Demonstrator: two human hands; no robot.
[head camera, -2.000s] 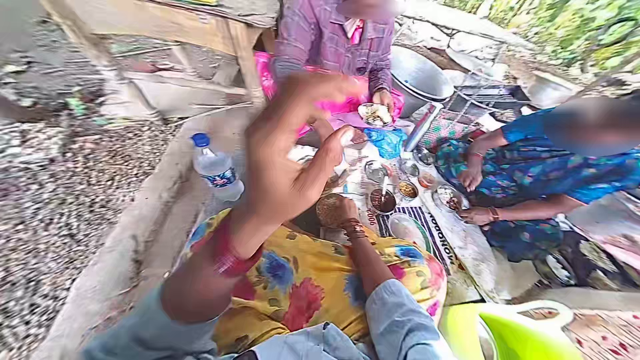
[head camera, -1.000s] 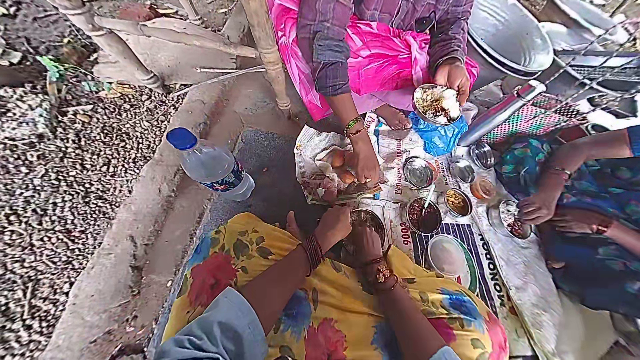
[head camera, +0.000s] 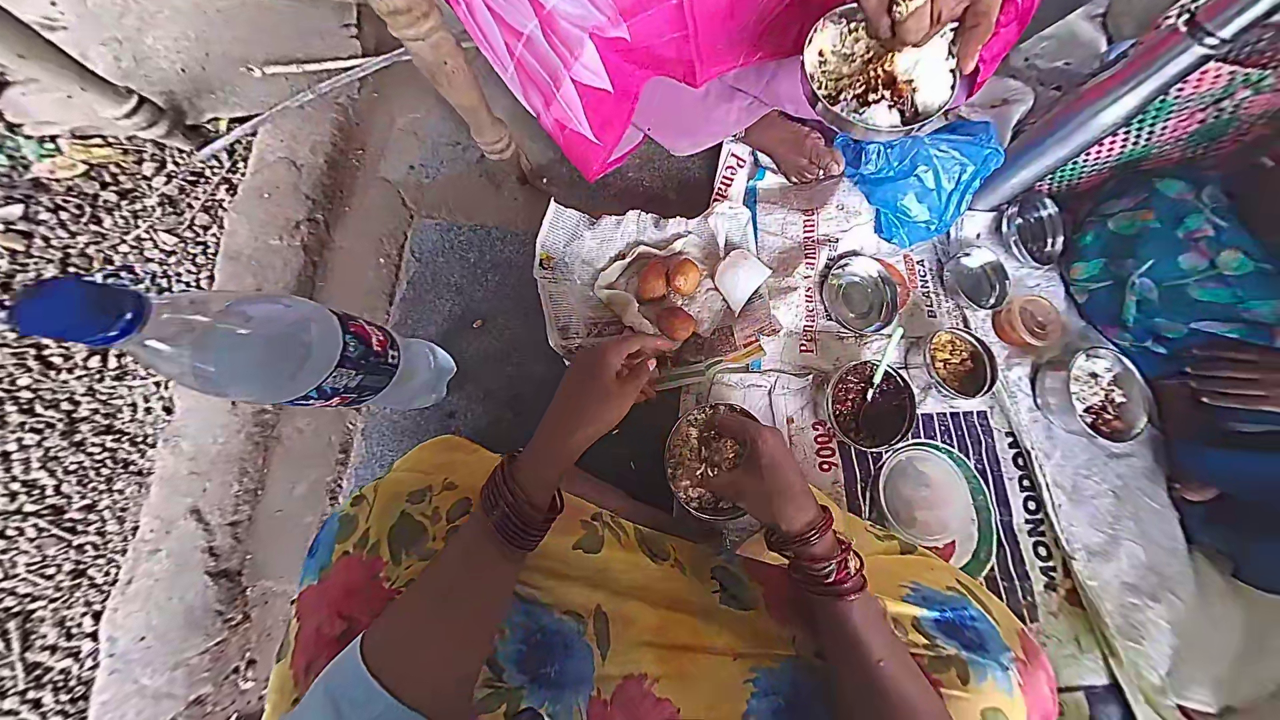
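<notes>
My right hand (head camera: 762, 472) has its fingers in a steel bowl (head camera: 700, 505) of mixed rice above my lap. With bent fingers, my left hand (head camera: 605, 392) reaches to the lowest of several brown fried balls (head camera: 652, 280), which lie on crumpled newspaper (head camera: 572, 262); whether it grips the ball is unclear. A white piece (head camera: 740, 280) lies beside them. Right of my bowl stand a steel bowl of dark red food (head camera: 850, 390) with a pale green spoon (head camera: 886, 362), a bowl of yellow food (head camera: 960, 362) and a round white lid or dish (head camera: 930, 500).
A plastic bottle with a blue cap (head camera: 240, 345) is at the left. Across from me a person holds a bowl of rice (head camera: 880, 75) near a blue plastic bag (head camera: 920, 180). At the right, another person's hand is near a bowl (head camera: 1110, 395). A wooden leg (head camera: 450, 80) stands behind.
My left hand, raised two seconds ago, was at my bowl one second ago and is now at the fried balls. The opposite person's hand has left the newspaper. The view has moved closer.
</notes>
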